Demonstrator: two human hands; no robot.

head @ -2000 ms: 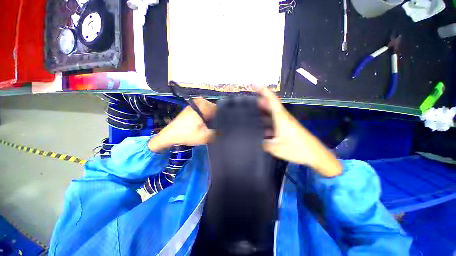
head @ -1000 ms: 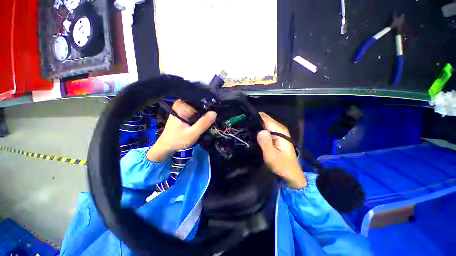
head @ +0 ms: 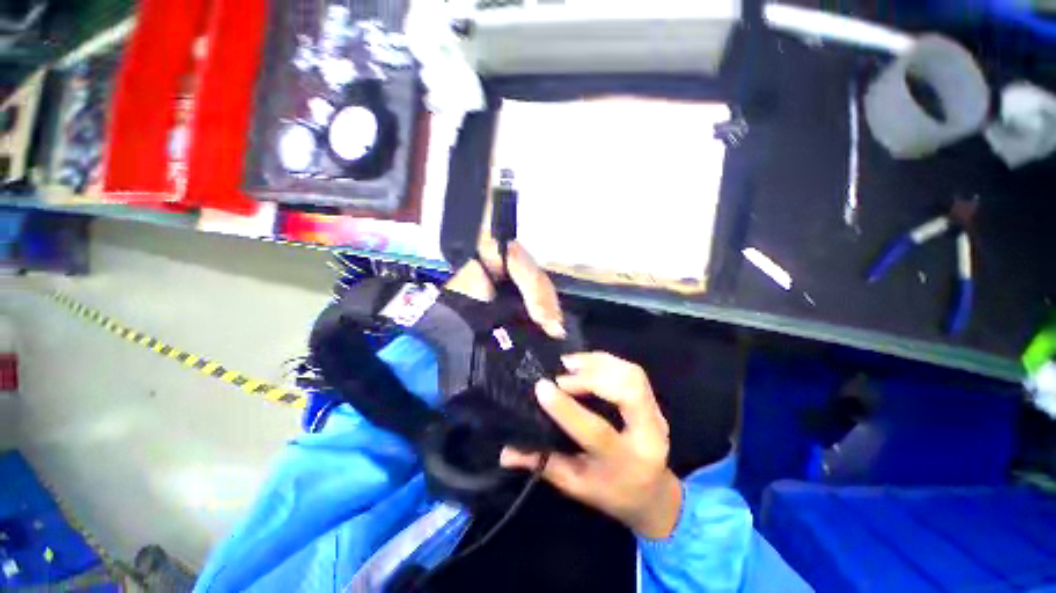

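A black headset (head: pixel 371 376) is held over my lap, its headband to the left with a silver-white piece near its end. The angular ear cup housing (head: pixel 521 359) faces up, with a small red-and-white mark; no green board or inner wires show. My left hand (head: pixel 521 284) grips the housing from its far side, partly hidden behind it. My right hand (head: pixel 608 434) holds its near right side, fingers on the shell. A black cable with a plug (head: pixel 505 214) stands up beyond my left hand. A thin cord hangs below the cup.
A white sheet on a board (head: pixel 614 185) lies beyond the bench edge. Blue-handled cutters (head: pixel 959 272), a tape roll (head: pixel 926 99) and a thin silver tool (head: pixel 853 151) lie at right. A parts tray (head: pixel 400 174) and red bin (head: pixel 220 104) stand at left. Blue bins (head: pixel 903 533) are at lower right.
The headset has turned over; the green board and wires seen inside the open cup are out of sight, and the shell faces up. Both hands have regripped it. The view has shifted left.
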